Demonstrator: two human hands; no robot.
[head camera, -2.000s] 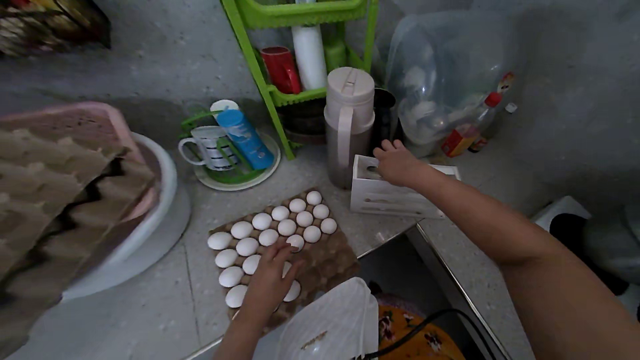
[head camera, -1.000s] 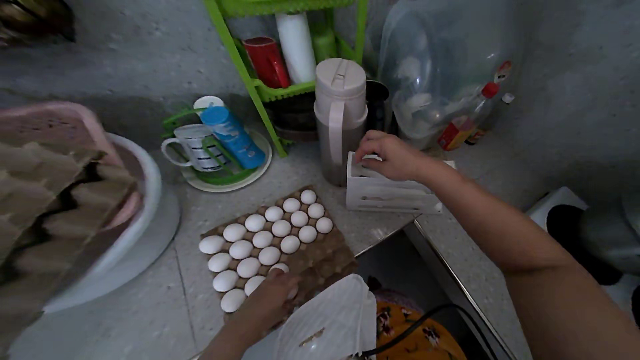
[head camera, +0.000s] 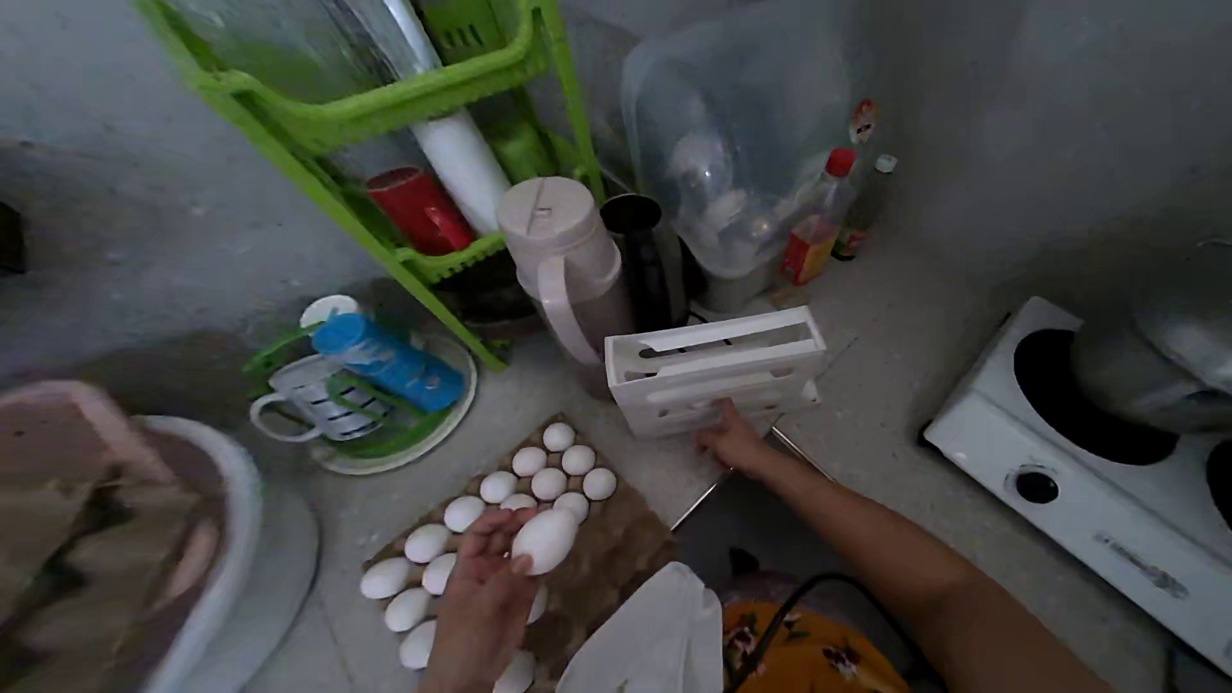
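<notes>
Between its thumb and fingers, my left hand (head camera: 491, 582) holds a white egg (head camera: 546, 541) above a brown cardboard egg tray (head camera: 616, 539). Several more white eggs (head camera: 549, 484) sit in the tray's left and far cups; cups on the right side hold none. A white slotted plastic rack (head camera: 712, 371) stands on the counter beyond the tray. My right hand (head camera: 736, 438) touches the near side of this rack with an extended finger, its other fingers curled. The lower part of the tray is partly hidden by my left hand and a white plastic container (head camera: 650, 635).
A beige thermos jug (head camera: 568, 279), a dark jug (head camera: 650, 260) and bottles (head camera: 818, 221) stand behind the rack. At left are a plate (head camera: 462, 404) with a mug (head camera: 313, 399), and a white basin (head camera: 241, 500). A green shelf (head camera: 385, 106) stands behind; a stove (head camera: 1068, 500) is at right.
My left hand has lifted an egg above the tray. My right hand has moved from the rack's top to its near side. The view has shifted right.
</notes>
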